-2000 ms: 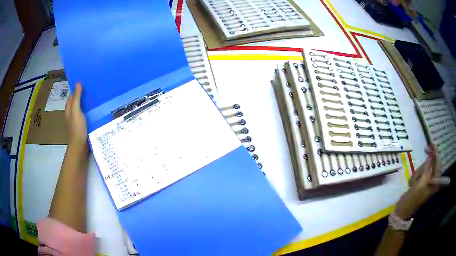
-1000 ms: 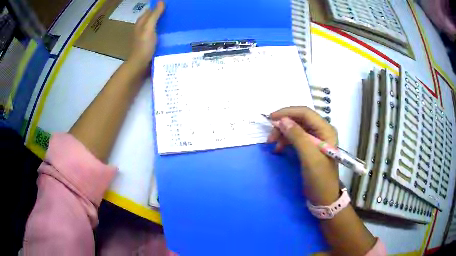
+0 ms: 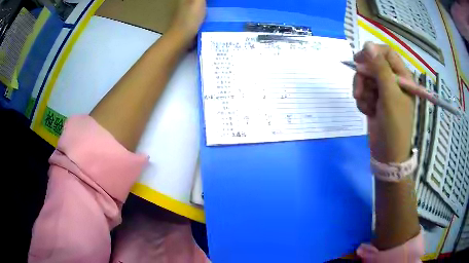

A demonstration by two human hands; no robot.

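Note:
The blue folder (image 3: 288, 200) lies open in front of me. The white record form (image 3: 288, 92) sits in it under the dark metal lever clip (image 3: 280, 29). My left hand (image 3: 189, 18) is at the folder's upper left edge, partly cut off by the top of the picture; its fingertips are not clear, but it appears to hold that edge. My right hand (image 3: 378, 77) holds the pink and white pen (image 3: 427, 93) at the form's right edge. The pen tip points left over the form; I cannot tell whether it touches the paper.
Stacked parts trays (image 3: 447, 149) stand to the right, partly behind my right wrist. Another loaded tray (image 3: 409, 20) lies at the upper right. A cardboard sheet (image 3: 139, 13) lies at the upper left. A blue bin (image 3: 38, 67) with yellow sheets (image 3: 19, 51) is at the far left.
The view has shifted, so the folder now appears further right. Since one second ago, my right hand with the pen has moved up and right, from the form's lower right part to its upper right edge.

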